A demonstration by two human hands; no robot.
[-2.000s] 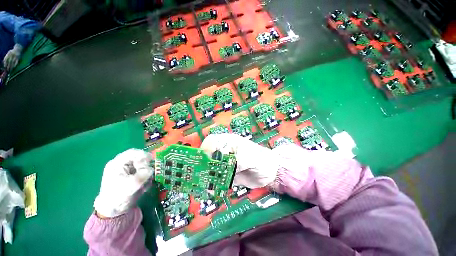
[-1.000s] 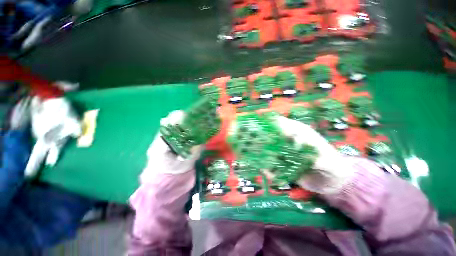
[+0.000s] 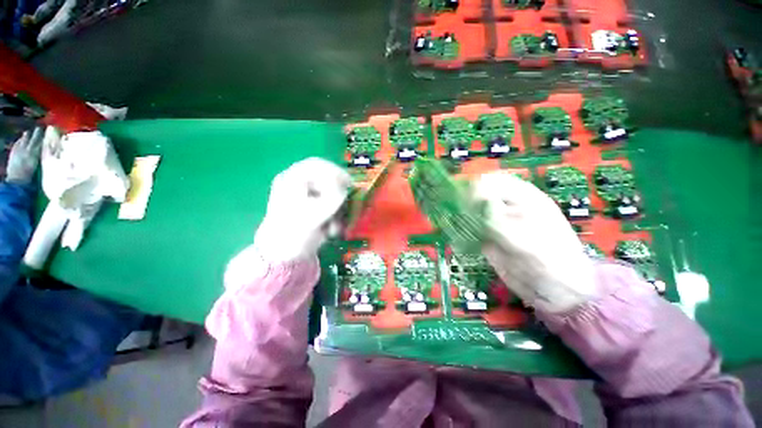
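My left hand (image 3: 305, 205), in a white glove, holds a circuit board (image 3: 368, 189) seen nearly edge-on; its fingers are partly blurred. My right hand (image 3: 522, 230), also gloved, holds a green circuit board (image 3: 443, 196), tilted steeply and blurred. Both hands are above the near component tray (image 3: 430, 333), a clear tray with red-orange pockets and rows of green boards with black parts. A bare red-orange pocket area (image 3: 393, 216) shows between my hands. My right hand and sleeve hide part of the tray's middle and near right.
A second tray (image 3: 530, 63) lies across on the dark belt (image 3: 251, 63). Another tray (image 3: 746, 94) is cut off at the right edge. At left are a crumpled white heap (image 3: 79, 177), a yellowish paper slip (image 3: 139, 188), a red post (image 3: 46, 92) and another person's blue sleeve (image 3: 15, 226).
The view has swung left since two seconds ago. Then one board showed face-on between my hands; now each hand holds a board, both turned nearly edge-on.
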